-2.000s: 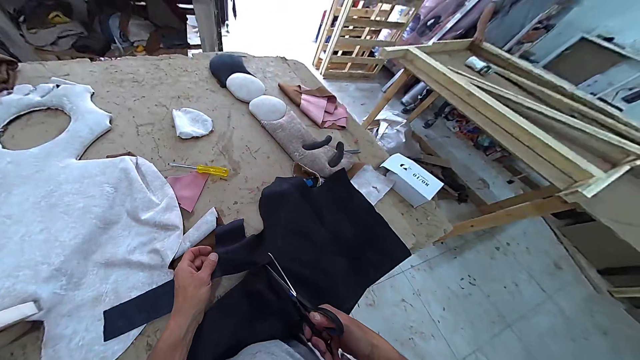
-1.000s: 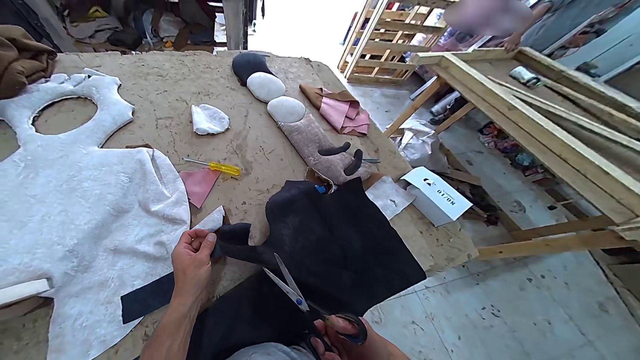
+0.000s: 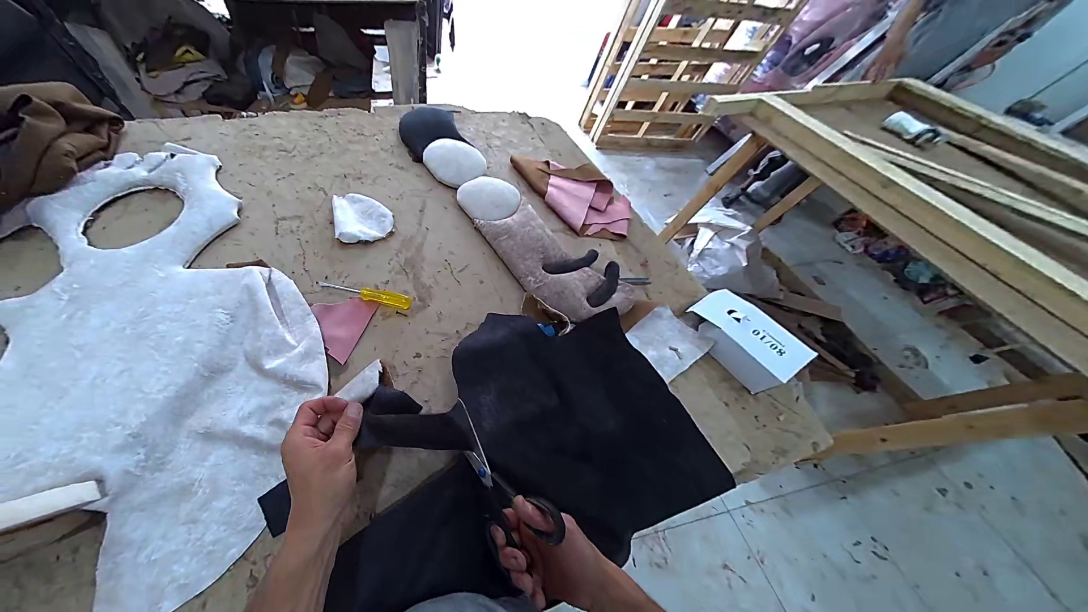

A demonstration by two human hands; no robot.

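My left hand (image 3: 321, 450) pinches the end of a narrow strip of black fabric (image 3: 421, 430), beside a small white scrap (image 3: 360, 383). With my right hand (image 3: 544, 548) I hold black-handled scissors (image 3: 484, 473); their blades lie at the strip, where it joins the large black fabric (image 3: 586, 416). That fabric is spread over the table's near edge, and part of it hangs toward my lap. A large white plush fabric piece (image 3: 187, 357) with a round hole lies at the left. A yellow-handled screwdriver (image 3: 385, 297) rests near a pink scrap (image 3: 344, 327).
On the worktable (image 3: 442, 280) are a stuffed grey plush piece (image 3: 531, 251), folded pink fabric (image 3: 586, 200), a white oval scrap (image 3: 361, 218) and a white box (image 3: 755, 340) with writing. Brown cloth (image 3: 51, 144) lies far left. A wooden frame table (image 3: 918, 195) stands right; a person's hand shows beyond it.
The scissors, spread wide a second ago, now have their blades nearer together at the strip. The strip is now drawn out straighter from my left hand. The view has shifted slightly.
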